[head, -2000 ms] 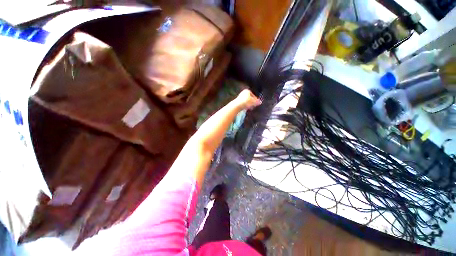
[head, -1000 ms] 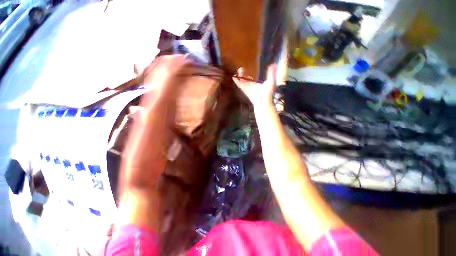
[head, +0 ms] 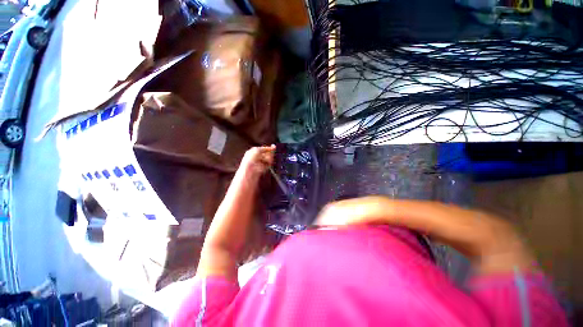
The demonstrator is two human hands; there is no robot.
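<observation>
A shiny, crinkled plastic bag or wrap (head: pixel 299 169) with dark contents stands low in front of me, between the brown cartons and the table. My left hand (head: pixel 261 156) is at its upper left edge, fingers closed, and a thin pale strip of it runs down from the fingertips. My right hand (head: pixel 337 213) is blurred close to my body, beside the bag's lower right; its fingers are partly hidden and I cannot tell whether it holds anything. Long loose black cables (head: pixel 441 96) lie across the white table (head: pixel 383 131), and several hang over its left end.
Brown cartons with white labels (head: pixel 185 144) are stacked on the left, beside a white sheet with blue print (head: pixel 121 169). A blue bin (head: pixel 457 159) is under the table. A black mat (head: pixel 396 25) lies at the back. A car (head: pixel 29 32) stands outside.
The view has turned down and the cables look closer. My left hand has come down from the upper cartons to the bag. My right hand has moved from the table's end to near my body.
</observation>
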